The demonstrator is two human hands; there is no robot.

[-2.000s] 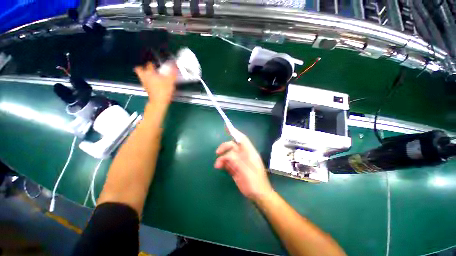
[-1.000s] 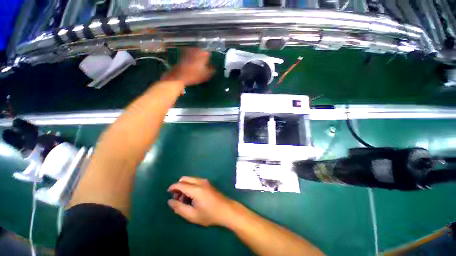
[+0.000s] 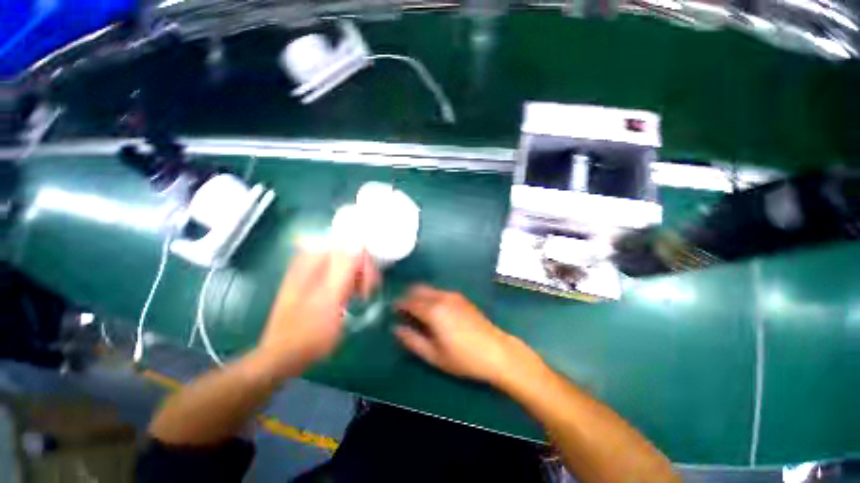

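Observation:
A white round camera unit [image 3: 382,224] is over the green bench in front of me, blurred by motion. My left hand [image 3: 316,297] is at its near side, with fingers closed on its lower edge. A pale cable loop [image 3: 363,316] shows between my hands. My right hand [image 3: 453,330] is just right of the loop, fingers loosely curled and apart, with nothing seen in it. The unit's open end and inner parts cannot be made out.
The screw feeder [image 3: 589,203] stands to the right, with the black electric screwdriver [image 3: 754,226] beside it. Another camera unit [image 3: 219,219] with trailing white cords stands at left. One more white unit [image 3: 325,61] lies on the far strip beyond the metal rail [image 3: 377,153].
My left hand has come back from the far strip to the near bench with a camera unit. The unit left of the feeder's back is gone from there. The view has shifted.

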